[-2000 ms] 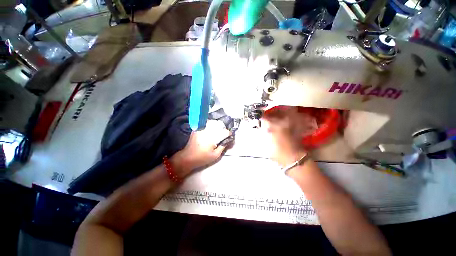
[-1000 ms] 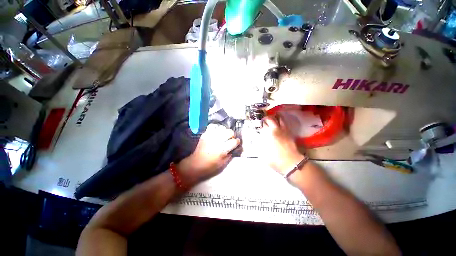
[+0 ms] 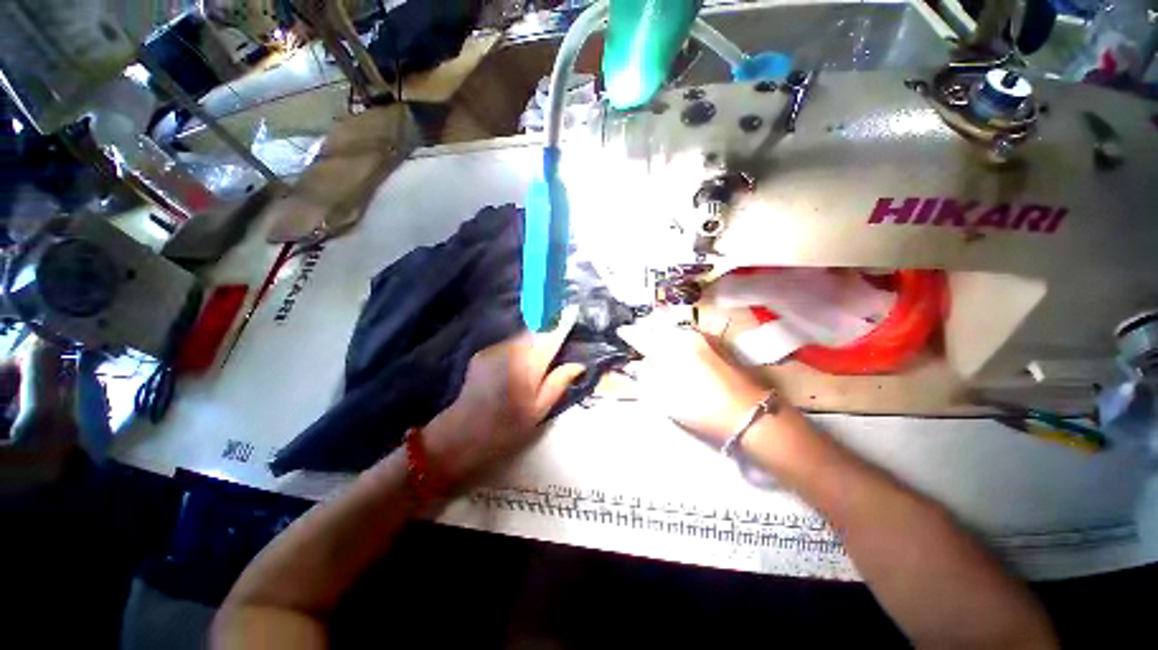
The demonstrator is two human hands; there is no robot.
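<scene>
A dark navy garment piece lies bunched on the white table left of the needle. My left hand is on its right edge, thumb and fingers gripping the cloth. My right hand is at the cloth edge just in front of the presser foot; its fingertips are washed out by the lamp light, so its grip cannot be told. The cream lockstitch machine stands over the work. A red plastic bag with white contents lies under the machine arm.
A blue lamp head hangs over the cloth, below a green cover. Snips with yellow-green handles lie at the right. A red flat case lies at the left end. Brown cardboard lies behind left. A printed ruler runs along the front edge.
The view has shifted left, so everything appears further right. My right hand has moved from the bag opening to the cloth edge. My left hand's thumb and fingers have spread somewhat on the cloth.
</scene>
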